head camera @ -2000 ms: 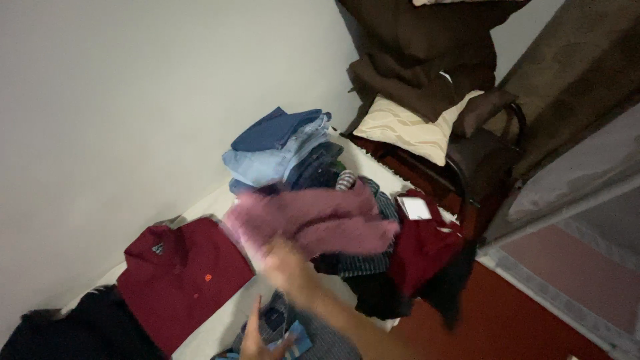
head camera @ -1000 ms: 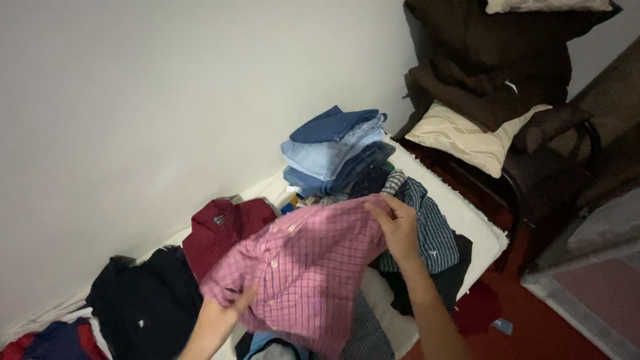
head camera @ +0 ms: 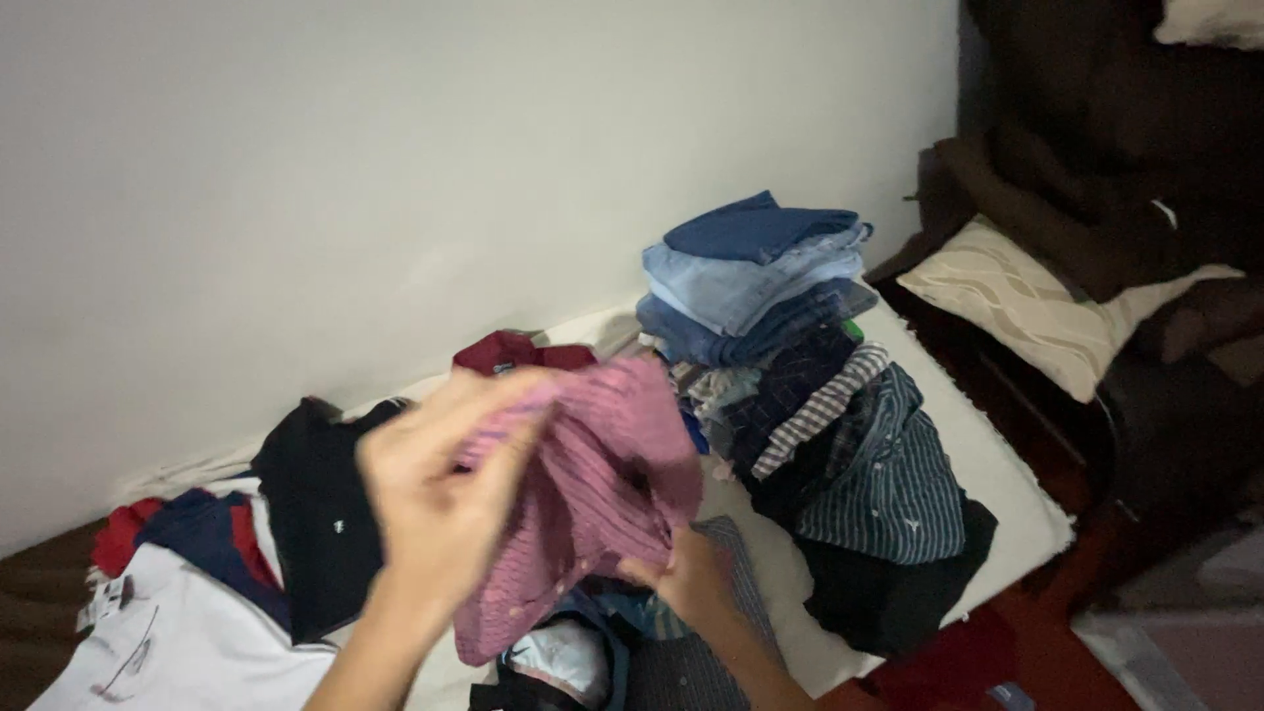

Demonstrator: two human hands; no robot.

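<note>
A pink checked button-up shirt [head camera: 602, 464] hangs bunched between my two hands over the white-covered surface. My left hand [head camera: 454, 464], blurred and raised, pinches its upper left part. Lower down on the right, my right hand [head camera: 681, 573] grips the shirt's edge. Behind it a dark red shirt [head camera: 518, 354] is partly hidden. A black shirt [head camera: 321, 513] lies to the left of my left hand. Beneath the pink shirt are a white-and-dark garment [head camera: 563, 657] and a grey patterned garment [head camera: 691, 667].
Folded jeans [head camera: 755, 276] are stacked by the wall. Striped button-up shirts [head camera: 889, 484] lie piled at the right, on a black garment [head camera: 889, 592]. A white shirt [head camera: 188, 642] is at lower left. Beyond the white cover [head camera: 1017, 494], a patterned cushion [head camera: 1027, 306] rests on dark furniture.
The pink shirt, spread wide between both hands a second ago, is now bunched. My left hand has risen and my right hand has dropped to a lower part of it. The view has shifted left.
</note>
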